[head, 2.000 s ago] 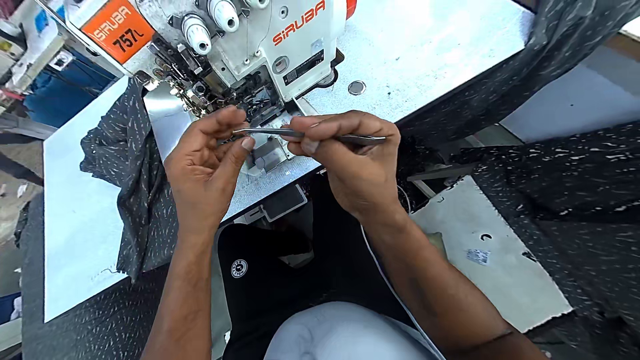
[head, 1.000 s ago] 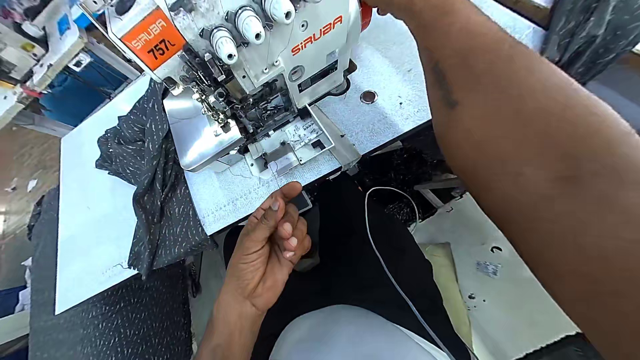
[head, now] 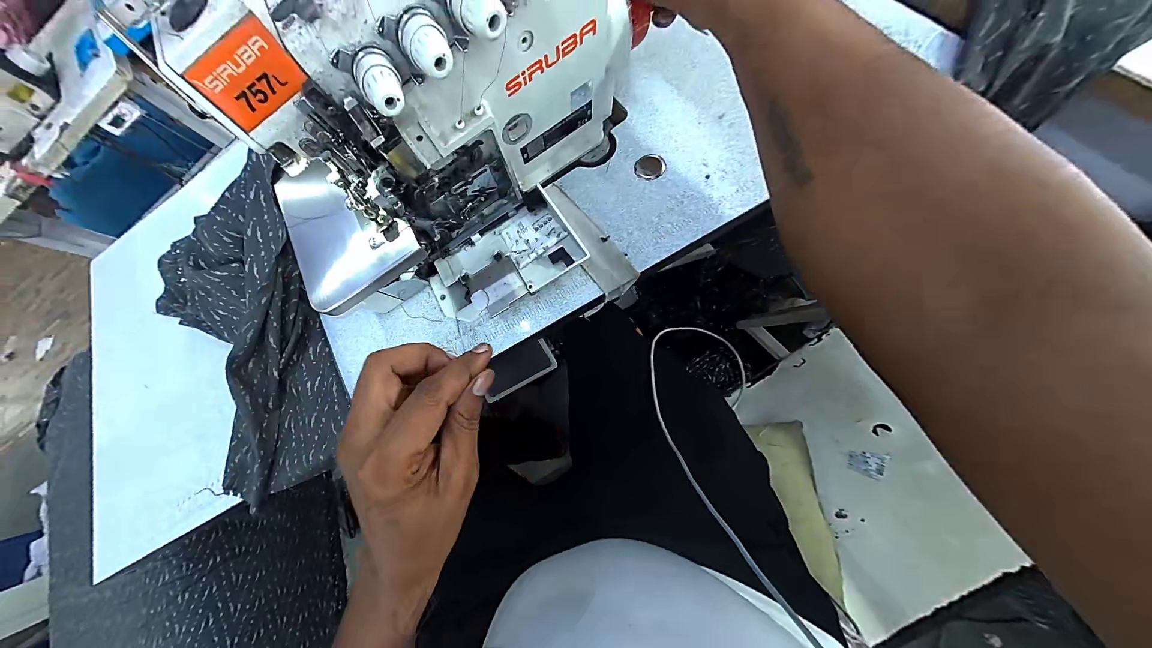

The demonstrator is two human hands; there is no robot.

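Note:
A white Siruba overlock sewing machine [head: 558, 108] stands on the table with its front looper cover [head: 585, 243] swung open and the loopers exposed. My left hand [head: 418, 423] is just below the table's front edge, thumb and fingertips pinched together; a thin thread seems to run up from them toward the machine. My right hand [head: 675, 13] reaches to the red handwheel [head: 641, 20] at the machine's right end; most of its fingers are hidden or cut off by the top edge. The tweezers are not in view.
Dark flecked fabric [head: 279, 360] lies left of the machine and hangs over the edge of the white table [head: 153, 405]. A pale cable [head: 688, 459] loops over my lap. At the lower right is a pale board [head: 900, 486], with more dark fabric beside it.
Two seconds ago both hands were together before the machine, with tweezers in the right. The right hand has since moved to the handwheel. The left has shifted slightly since one second ago.

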